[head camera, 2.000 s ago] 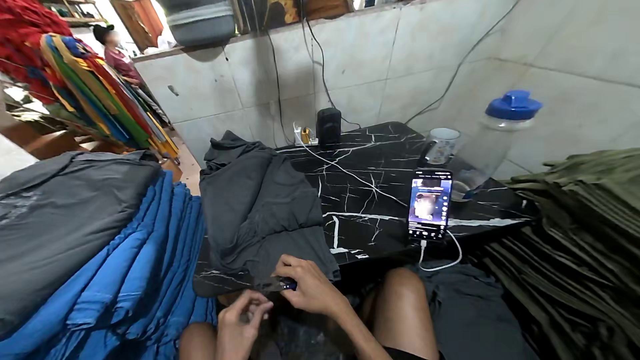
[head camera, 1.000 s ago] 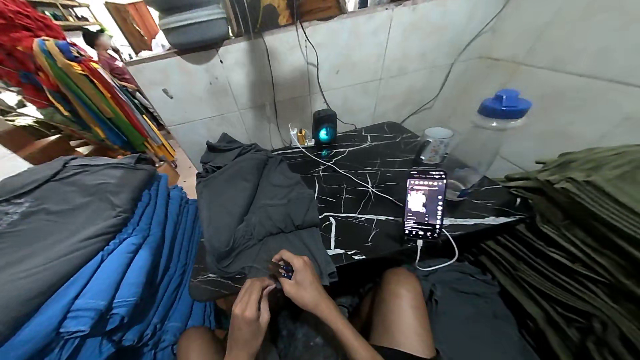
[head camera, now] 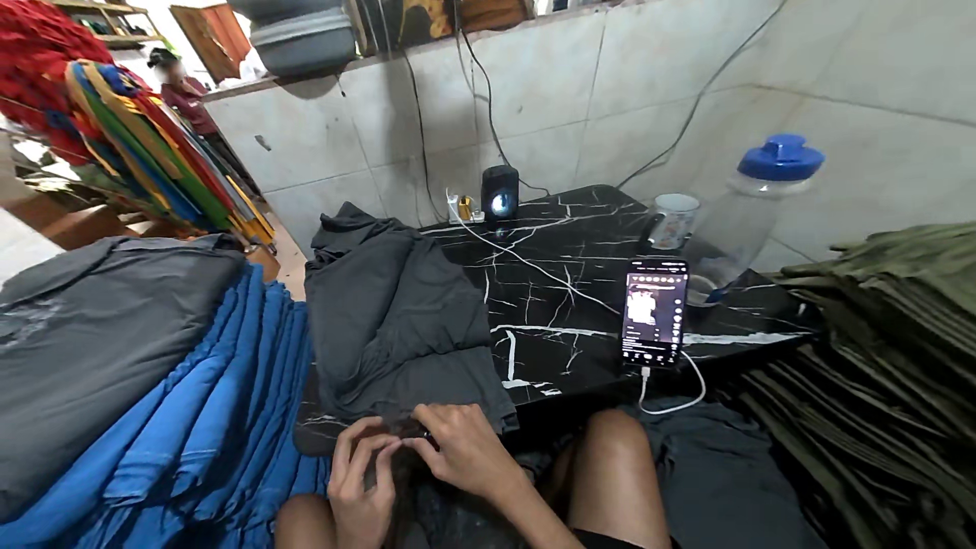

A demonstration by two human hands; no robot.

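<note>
A dark grey garment (head camera: 404, 313) lies on the black marble-patterned table (head camera: 549, 282), its lower edge reaching my fingers. My left hand (head camera: 362, 476) is at that edge, thumb and fingertips pinched together on what seems to be a bit of the cloth. Touching its fingertips, my right hand (head camera: 457, 450) has curled fingers around a small dark object, mostly hidden, that I cannot identify. A lit smartphone (head camera: 653, 313) with a white cable plugged in stands upright at the table's right side.
Stacks of blue garments (head camera: 221, 396) and grey garments (head camera: 99, 343) rise at left, olive garments (head camera: 877, 366) at right. A mug (head camera: 672, 221), a blue-lidded plastic jug (head camera: 736, 229) and a small black speaker (head camera: 500, 200) stand on the table. A person (head camera: 183, 95) is far back left.
My left hand has shifted and its fingers have spread more. The small object in my right hand, plainer before, is now mostly hidden. The phone's picture and the speaker's light have changed.
</note>
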